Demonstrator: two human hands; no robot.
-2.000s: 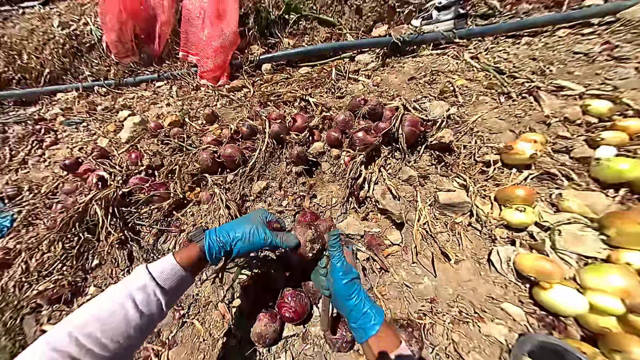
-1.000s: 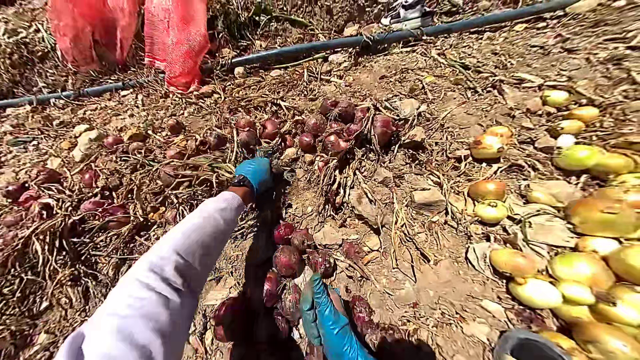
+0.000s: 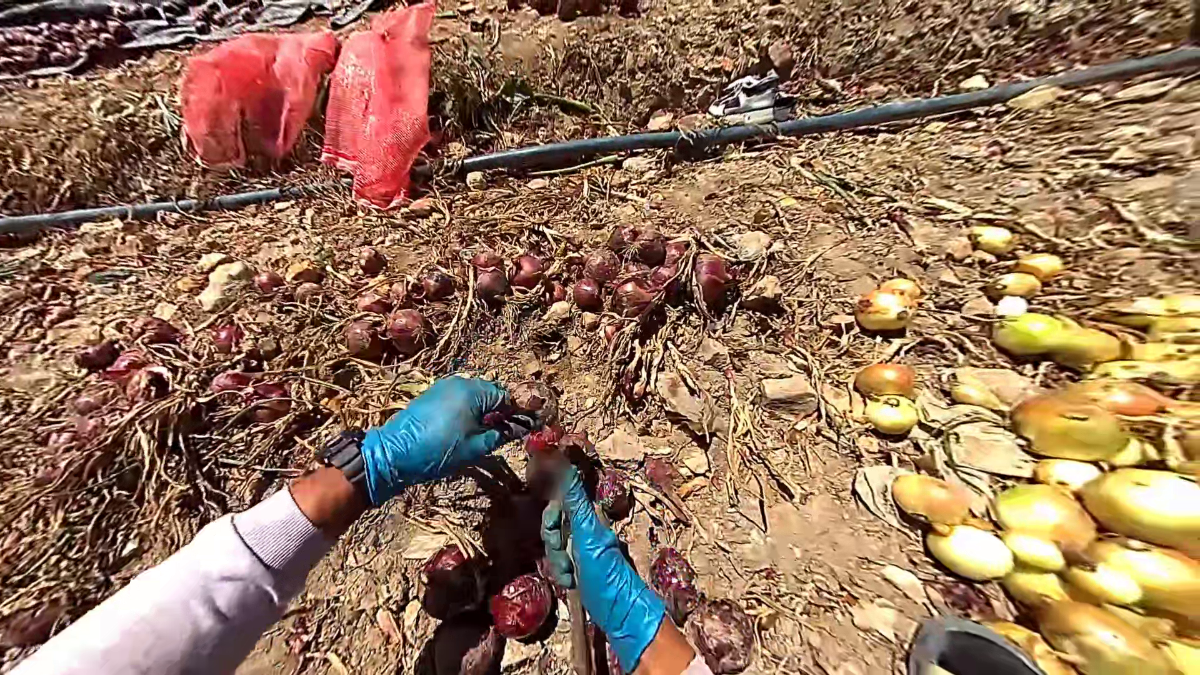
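Note:
My left hand [image 3: 439, 433], in a blue glove, is closed on a red onion [image 3: 532, 401] that shows at its fingertips. Just to the right, my right hand [image 3: 591, 553], gloved too, has its fingers curled around a slender tool whose handle [image 3: 579, 630] shows below the fist; the tool's upper end is blurred. Between the two hands are more red onion skins or bulbs, partly hidden by the fingers. Below them on the soil lie loose red onions, one a bright red onion [image 3: 521, 606] and another a dusty red onion [image 3: 720, 634].
Red onions with dry tops [image 3: 634, 281] lie in a row ahead. Yellow onions [image 3: 1069, 427] are heaped at the right, near a dark container's rim [image 3: 975, 647]. A hose [image 3: 656, 141] crosses behind, with red mesh bags [image 3: 384, 103] and a shoe [image 3: 750, 98] by it.
My left hand has come back from the row of red onions and now holds an onion near my right hand. My right hand has moved up from the loose onions.

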